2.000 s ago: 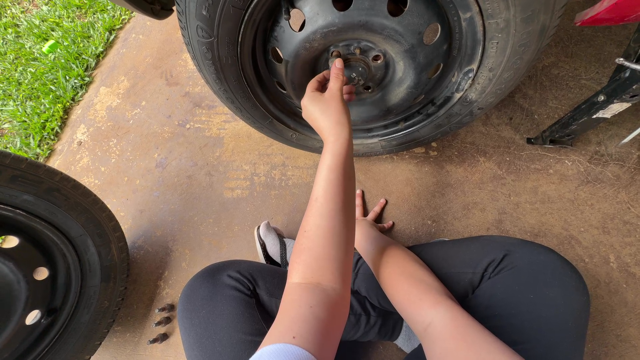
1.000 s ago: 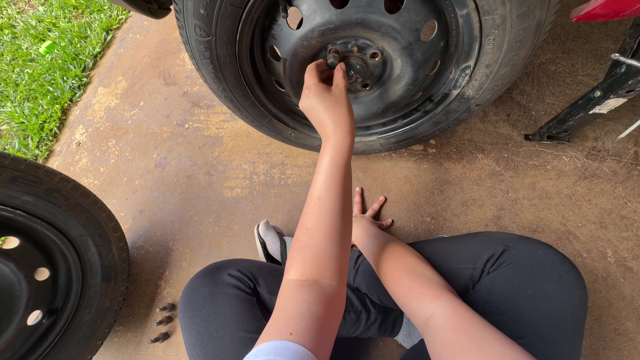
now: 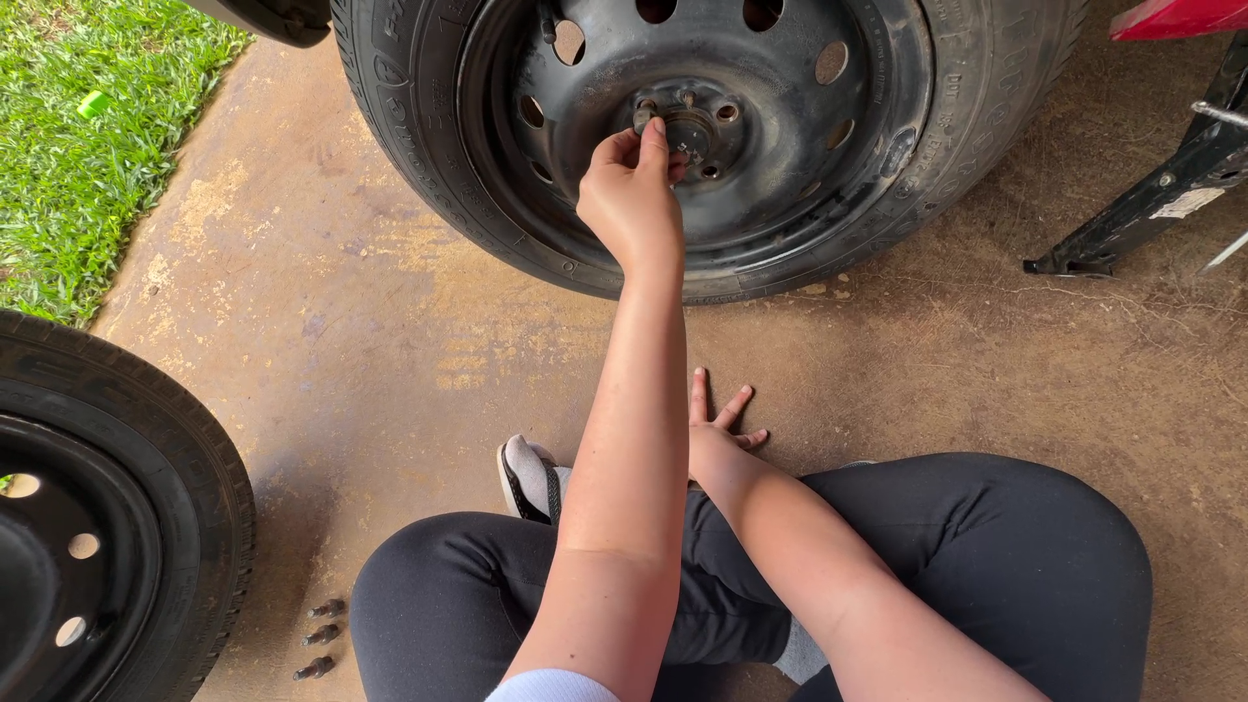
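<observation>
My left hand (image 3: 639,195) reaches to the hub of a black steel car wheel (image 3: 790,127) with a tire. Its thumb and fingers pinch a dark wheel bolt (image 3: 643,115) at the upper left bolt hole; the bolt's shank is hidden. Other bolt holes show around the hub center (image 3: 690,136). Below the tire, my right hand (image 3: 721,424) rests on the concrete floor with its fingers spread, holding nothing. Three loose wheel bolts (image 3: 322,636) lie on the floor to the left of my bent knee.
A second steel wheel with its tire (image 3: 210,487) lies at the lower left. At the upper right stands a black metal support (image 3: 1150,210) beneath a red part (image 3: 1180,18). Grass (image 3: 117,146) borders the concrete at the upper left. My crossed legs (image 3: 994,556) are in front.
The fingers of my left hand have shifted their hold around the bolt at the hub. My right hand has stayed on the floor.
</observation>
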